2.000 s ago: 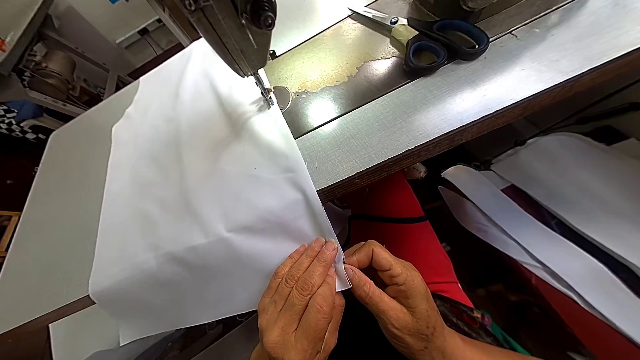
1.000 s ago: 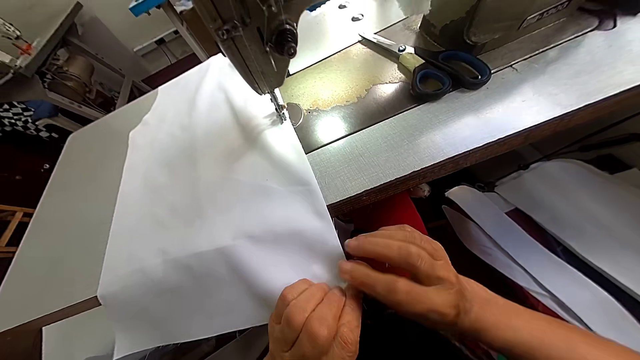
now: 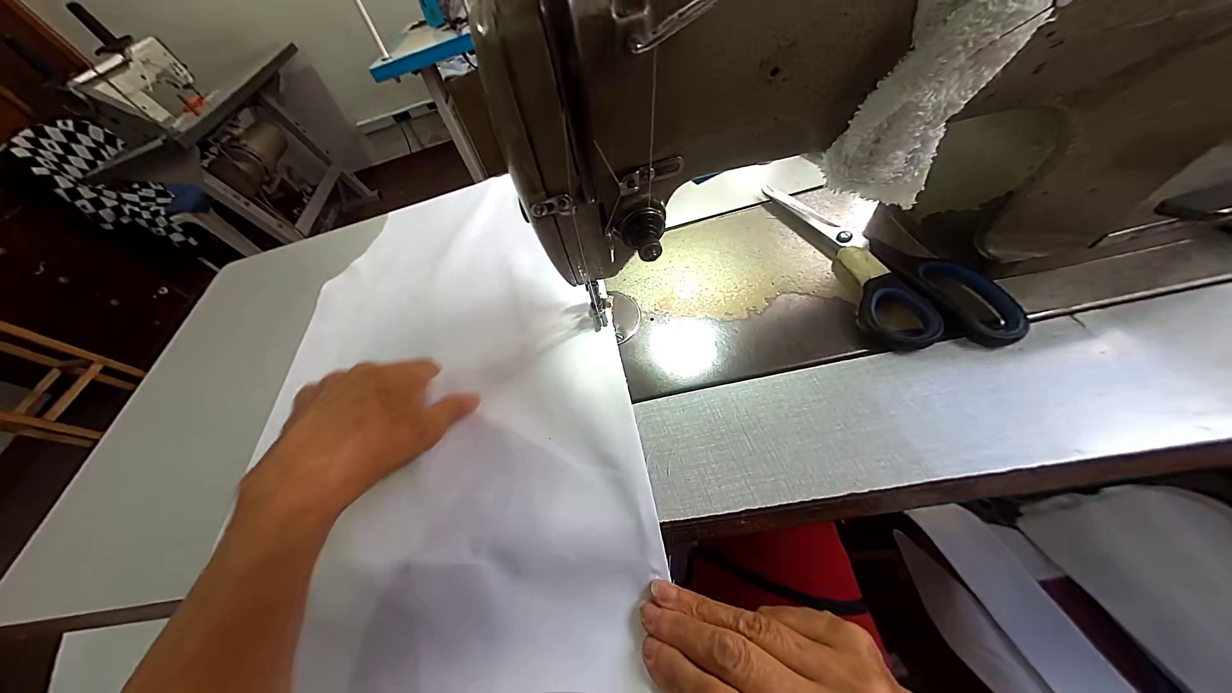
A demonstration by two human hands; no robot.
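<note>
White fabric [image 3: 500, 500] lies across the sewing table and hangs over its front edge, its right edge running up to the presser foot [image 3: 599, 313] of a sewing machine [image 3: 731, 106]. My left hand [image 3: 361, 428], somewhat blurred, is over the left part of the fabric with thumb and fingers apart; whether it touches the cloth is unclear. At the lower right, my right hand [image 3: 751, 645] has its fingertips on the fabric's right edge, just off the table's front edge. Its thumb is hidden, so a pinch cannot be made out.
Scissors [image 3: 895, 279] with dark blue handles lie right of the needle on the machine bed. A terry cloth [image 3: 905, 106] hangs on the machine arm. White fabric pieces [image 3: 1136, 577] lie at the lower right, below the table edge. Another sewing machine [image 3: 140, 82] stands at the back left.
My left hand has left the fabric's lower right corner, where both hands were together, and moved up and left over the cloth. The view has shifted closer to the machine.
</note>
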